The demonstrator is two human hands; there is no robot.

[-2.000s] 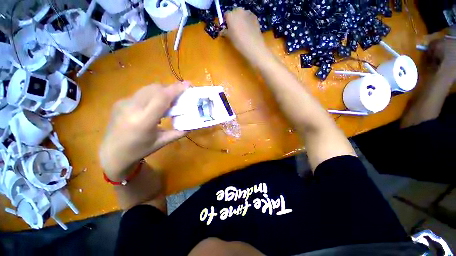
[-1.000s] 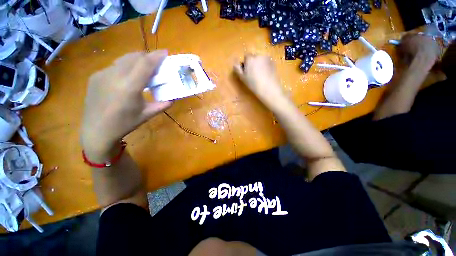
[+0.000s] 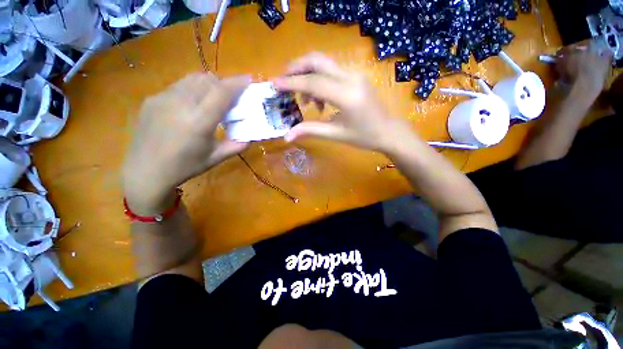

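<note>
My left hand holds a white camera housing by its left side, above the tabletop. My right hand is at the housing's right end, with thumb and fingers around a dark square part at the opening there. The part is blurred, and whether it sits inside the window cannot be told. Thin dark lead wires trail below the housing onto the table. A small heap of clear pieces lies just below my hands.
White housings are heaped at the left. A pile of black square parts lies at the far side. Two round white units with rods stand at the right. Another person's hand is at the far right. The tabletop is orange.
My right hand has moved from the black pile back to the housing and now touches its right end with a dark part. My left hand keeps its hold on the housing.
</note>
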